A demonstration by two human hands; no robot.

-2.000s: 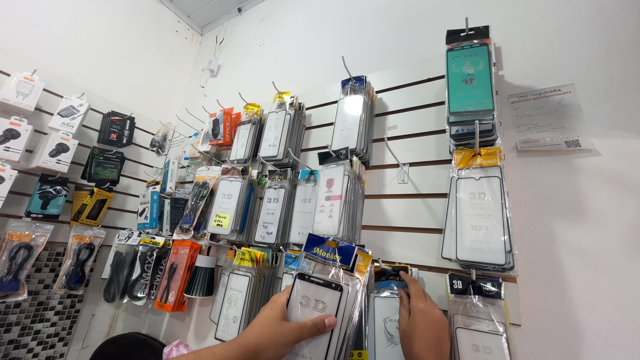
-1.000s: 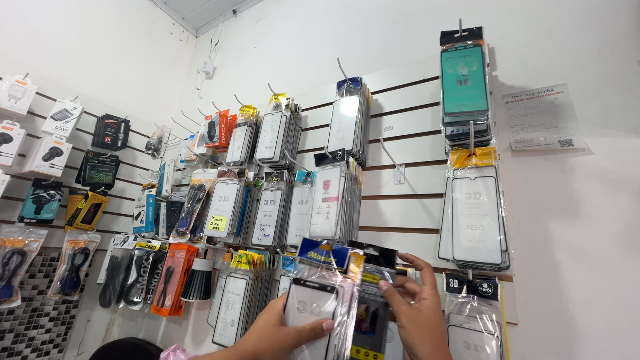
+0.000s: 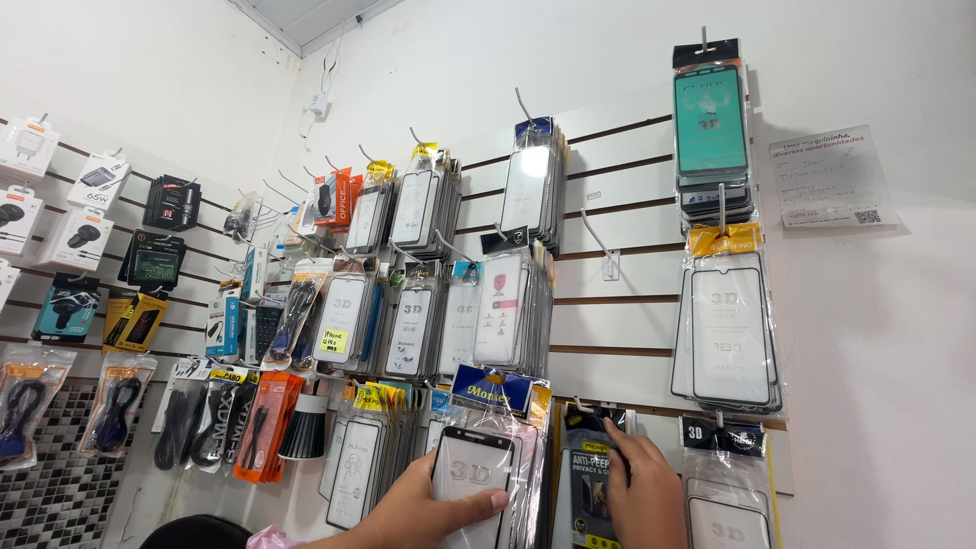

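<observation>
My left hand (image 3: 427,499) grips a stack of phone screen protectors (image 3: 473,476) in clear packs, the front one with a blue header, thumb across its face. To the right of the stack, my right hand (image 3: 644,488) has its fingers at the upper right edge of a black privacy screen protector pack (image 3: 591,496). That pack is at a short wall hook (image 3: 583,406), in front of other packs; whether it hangs fully on the hook cannot be told. The right thumb is hidden.
Screen protector packs (image 3: 499,305) hang on hooks of the white slatwall above. More packs (image 3: 728,335) hang at the right, beside a posted paper (image 3: 831,179). Bagged cables (image 3: 118,404), chargers (image 3: 29,141) and an empty-looking hook (image 3: 598,232) are also on the walls. A dark rounded object (image 3: 197,534) is at the bottom left.
The black pack, held beside the left-hand stack one second ago, is now farther right at the hook with my right hand. My left hand still holds its stack.
</observation>
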